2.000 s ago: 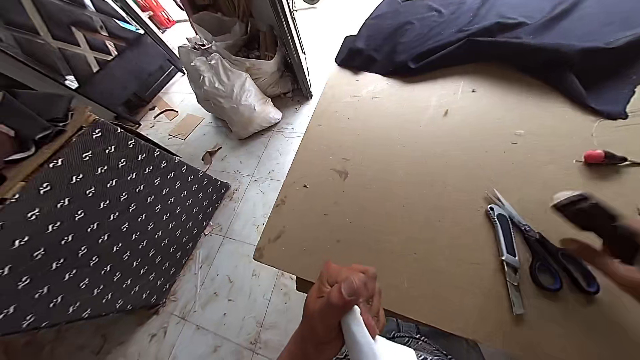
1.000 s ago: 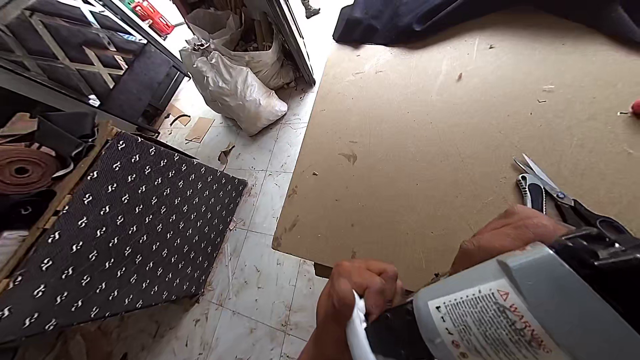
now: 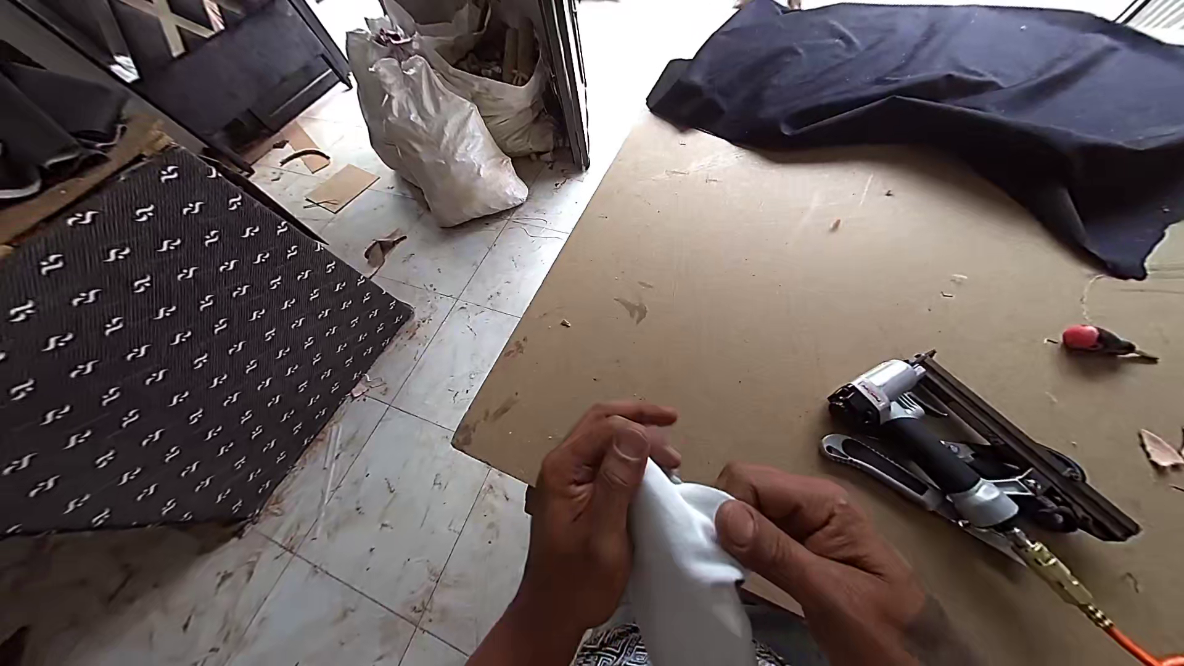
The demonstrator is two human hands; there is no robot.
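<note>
White material (image 3: 680,555), perhaps fabric, is pinched between my two hands over the near edge of the table (image 3: 740,305). My left hand (image 3: 597,499) grips its upper left side. The thumb and fingers of my right hand (image 3: 805,546) hold its right edge. Right of my hands, a pneumatic staple gun (image 3: 934,453) with a brass air fitting and an orange hose lies on the table. Under it shows a utility knife (image 3: 874,467); scissors there are mostly hidden. A red-and-black handled tool (image 3: 1096,340) lies farther right.
Dark cloth (image 3: 925,83) covers the table's far side. On the left stands a panel covered in patterned dark fabric (image 3: 185,342). White sacks (image 3: 435,129) stand on the tiled floor (image 3: 398,518) among cardboard scraps. A dark frame (image 3: 250,65) leans at the upper left.
The staple gun, in my right hand a second ago, now lies on the table over the knife and scissors. My right hand has moved onto the white material beside my left.
</note>
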